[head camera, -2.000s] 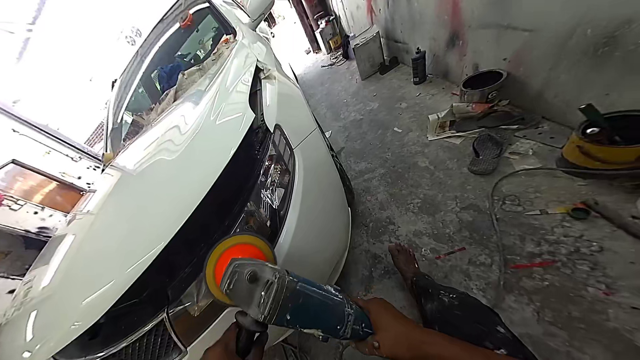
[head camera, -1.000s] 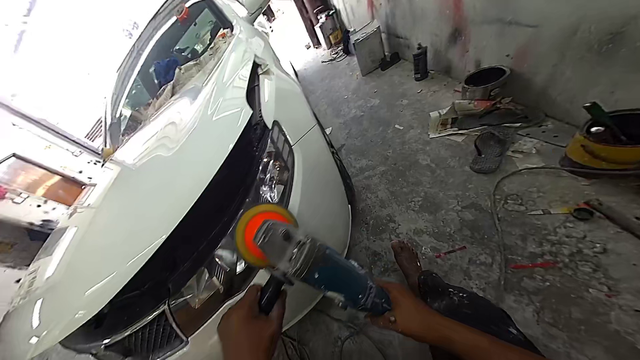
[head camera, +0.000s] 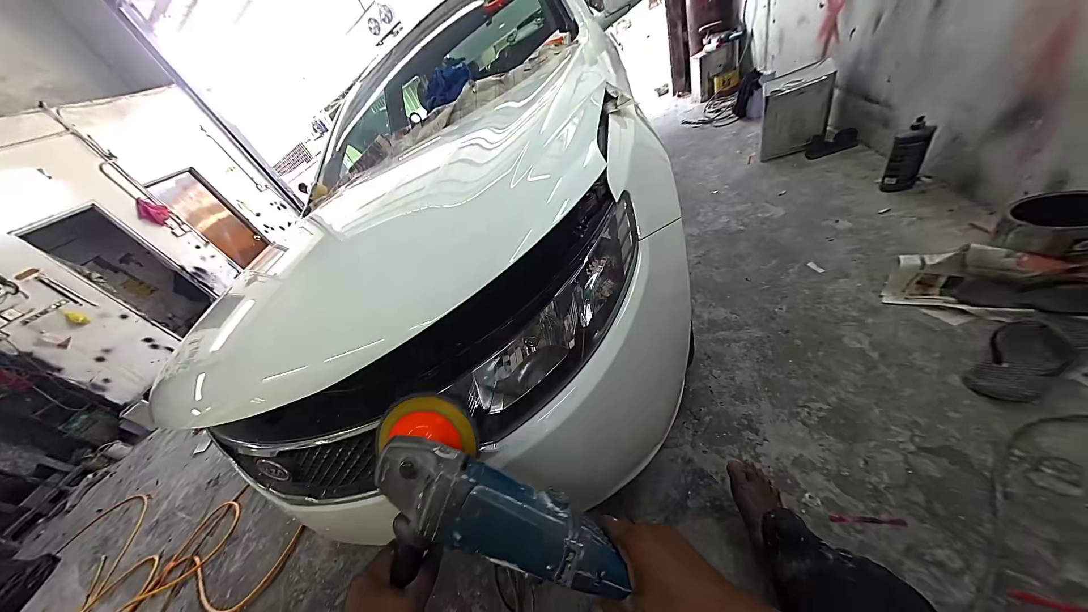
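A blue rotary polisher with a grey metal head is held up in front of a white car's bumper. My right hand grips the rear of its body. My left hand is closed round the black side handle. The orange and yellow round pad overlaps the end of the grille beside the headlight; whether it touches the car cannot be told. Above them is the white hood, slightly raised over a dark gap.
An orange hose lies coiled at lower left. On the right floor are a sandal, newspapers, a black bottle and a cable. My bare foot is right of the bumper. A wall stands at right.
The view has swung left. The polisher's pad, seen by the headlight a second ago, is now by the end of the grille. Both hands have kept hold of the tool.
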